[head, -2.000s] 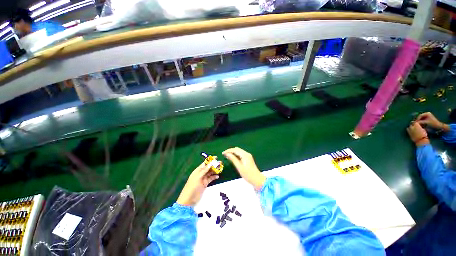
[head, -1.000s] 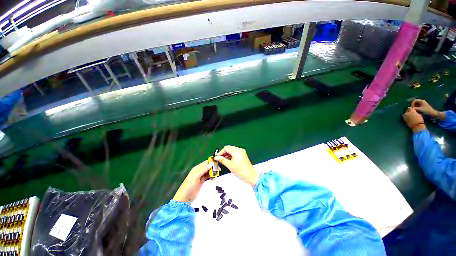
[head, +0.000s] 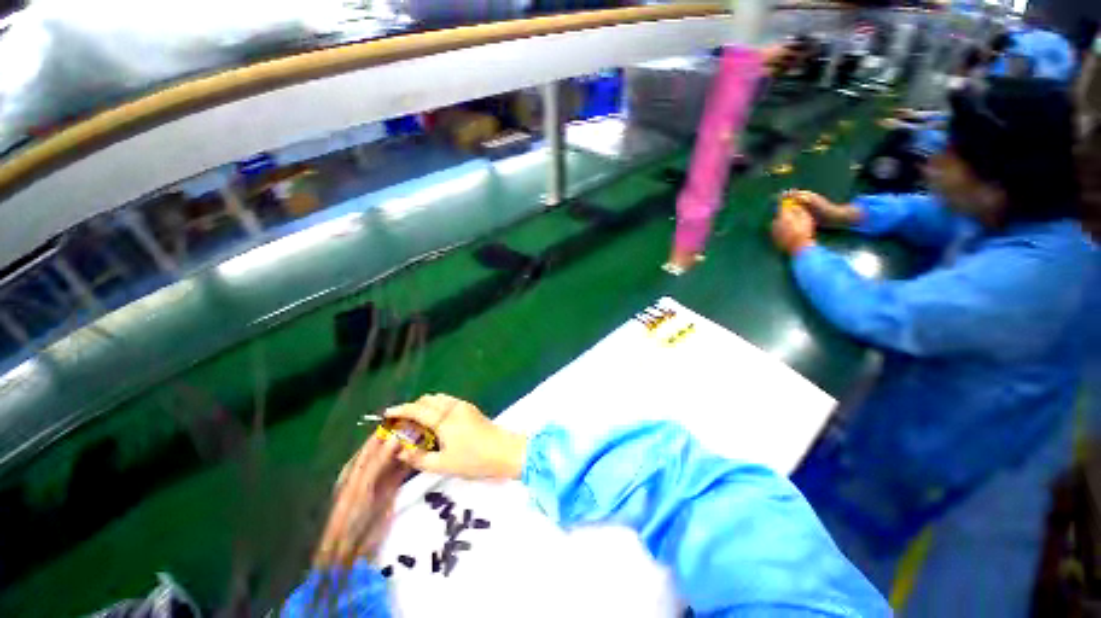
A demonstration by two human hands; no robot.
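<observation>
A yellow unit (head: 411, 436) with a dark middle and a thin pale end is held between my two hands, over the near left edge of the white board (head: 737, 404). My right hand (head: 465, 441) is closed round its right end. My left hand (head: 360, 489) is blurred, with its fingertips at the unit's left underside, partly hidden. Small black parts (head: 449, 525) lie loose on the board below my hands. Several yellow units (head: 666, 325) stand together at the board's far corner.
Green conveyor belt (head: 483, 326) runs beyond the board, with dark patches. A pink-wrapped post (head: 718, 151) stands past the board's far corner. At right, a person in a blue smock (head: 954, 290) holds a small yellow thing. A raised shelf (head: 278, 111) crosses above. Plastic (head: 151, 601) shows bottom left.
The view has swung right, bringing the other person into view. My right hand has closed over the yellow unit, which now lies more level. The filled tray has left the view.
</observation>
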